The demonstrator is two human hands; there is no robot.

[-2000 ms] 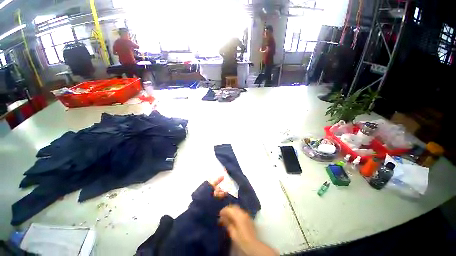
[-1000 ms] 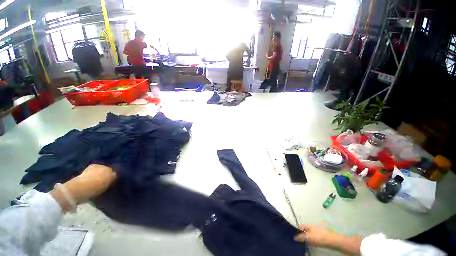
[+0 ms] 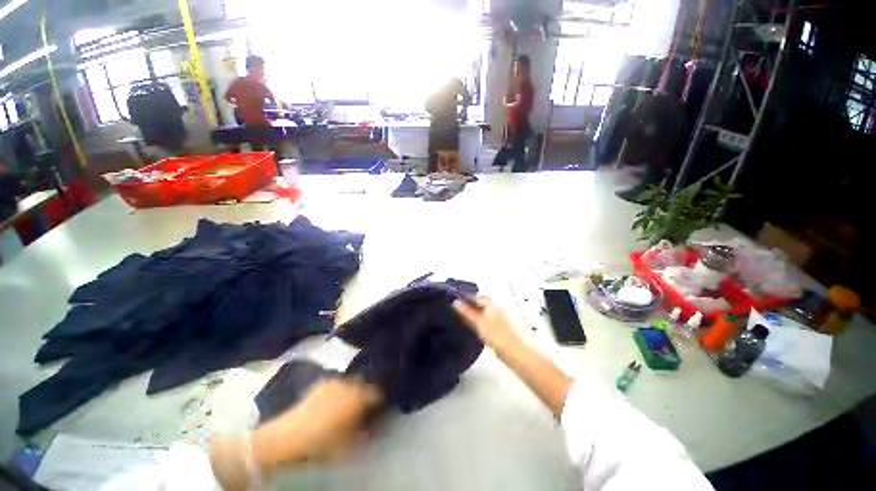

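Note:
A navy garment (image 3: pixel 418 347) lies bunched on the whitish table in front of me, with part of it blurred at its left. My right hand (image 3: pixel 479 321) holds its upper right edge with closed fingers. My left hand (image 3: pixel 331 418) is blurred at the garment's lower left; whether its fingers grip the cloth cannot be told. No snips can be made out in either hand. A pile of navy garments (image 3: pixel 206 302) lies at the left of the table.
A paper pad (image 3: pixel 101 464) lies at the near left. A red crate (image 3: pixel 197 179) stands at the far left. At right are a black phone (image 3: pixel 564 316), a green box (image 3: pixel 656 347), a small green object (image 3: pixel 628 375), bottles, a red tray (image 3: pixel 690 301) and a plant. People stand beyond.
The garment was spread out towards the near right edge and is now bunched farther away. My right hand has moved up and left; my left hand has moved right and nearer, away from the pile.

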